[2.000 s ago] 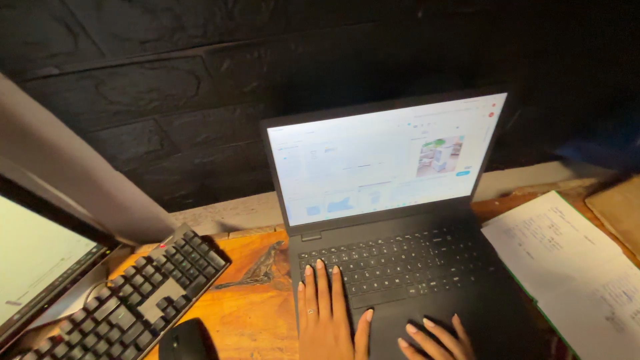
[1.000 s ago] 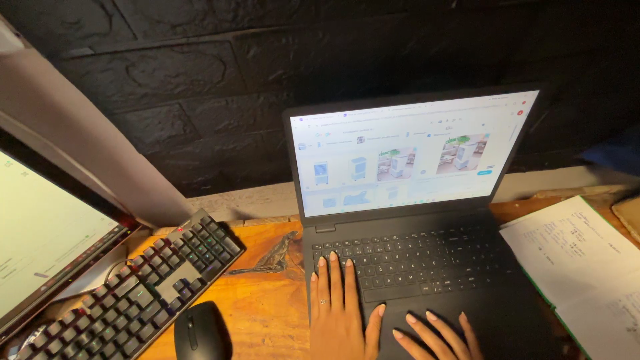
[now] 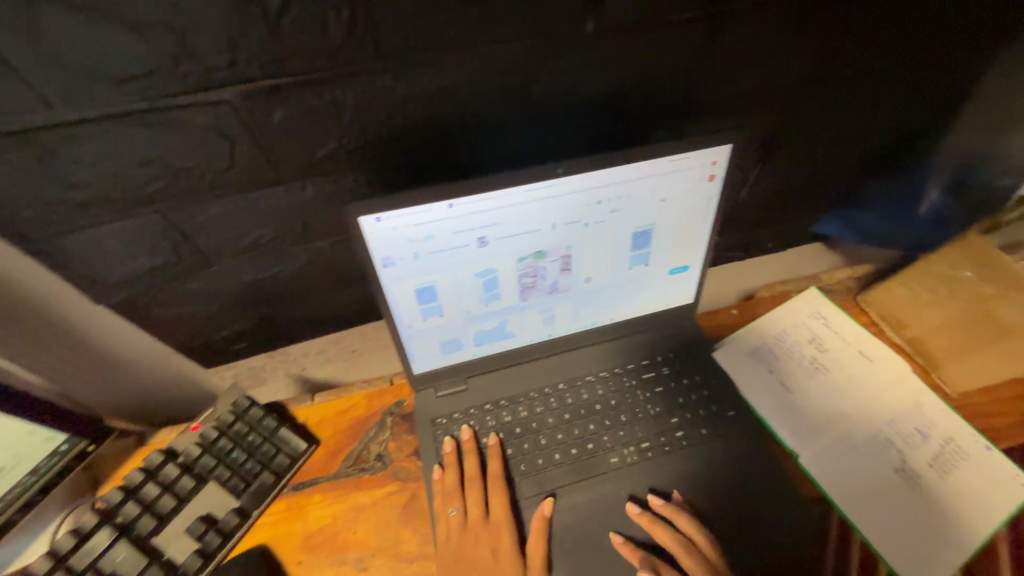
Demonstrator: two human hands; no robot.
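A black laptop stands unfolded on a wooden table, its lit screen showing a page with several pictures. My left hand, with a ring on one finger, lies spread over the left side of the laptop's keyboard, fingertips on the keys and thumb near the touchpad's left edge. Over the right part of the touchpad and palm rest is my right hand, its fingers slightly bent and apart. Neither hand holds anything. The lower parts of both hands are cut off by the bottom edge of the view.
A separate black keyboard and part of a monitor are at the left, with a dark mouse at the bottom edge. An open notebook with handwriting lies right of the laptop, beside a brown flat item. Behind is a dark wall.
The pictures on the laptop screen have changed. Both hands stay over the laptop in nearly the same places. The view has shifted, and less of the mouse shows.
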